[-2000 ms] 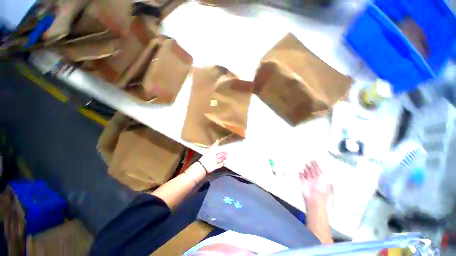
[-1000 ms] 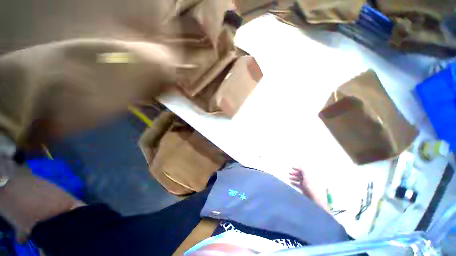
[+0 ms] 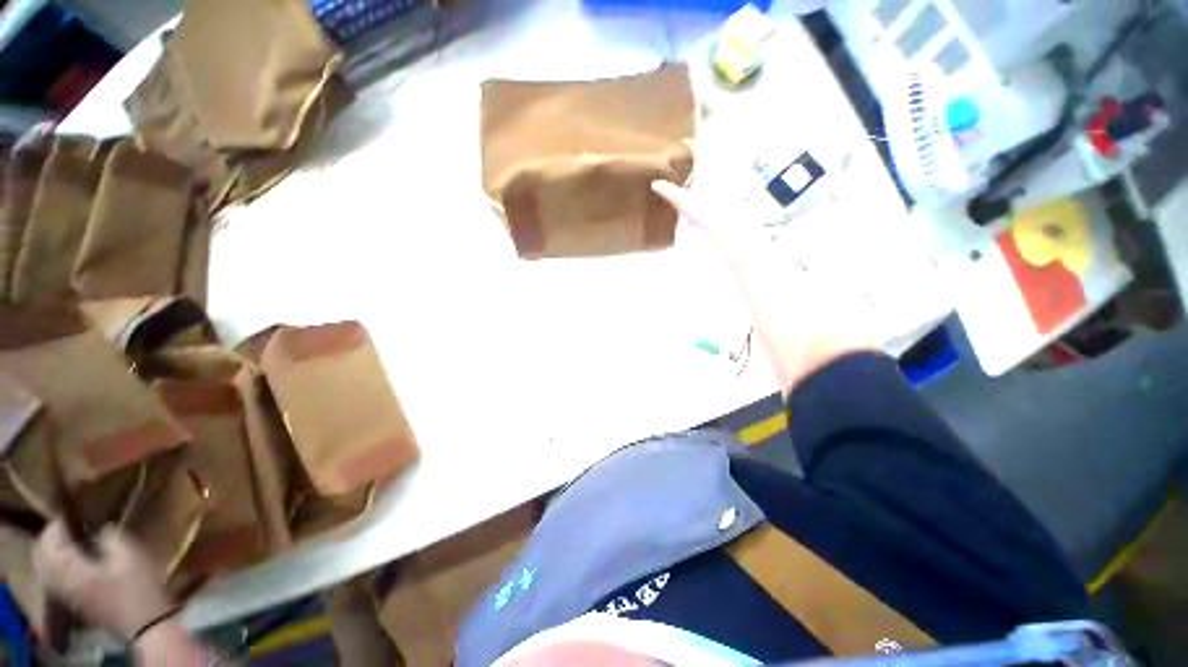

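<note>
A tan canvas bag [image 3: 593, 156] with darker brown corner patches lies on the white table, upper middle. My right hand [image 3: 697, 215] reaches to its right edge and touches it with an extended finger. The hand is washed out, so its hold is unclear. My left hand [image 3: 104, 573] is at the lower left, blurred, among a heap of tan bags [image 3: 98, 397]. Whether it grips one cannot be told. Another tan bag [image 3: 341, 404] lies at the heap's right side. A small green-handled tool [image 3: 709, 347] lies near the table's front edge.
More folded tan bags [image 3: 254, 72] lie at the upper left. A yellow roll [image 3: 740, 50], a small black-and-white object [image 3: 796, 177] and a machine [image 3: 958, 117] stand at the right. Bags also show below the front edge of the white table [image 3: 521, 437].
The view has swung round. My left hand, earlier at the left with a large blurred bag, is now at the heap. My right hand has moved from the table's near edge to the middle bag.
</note>
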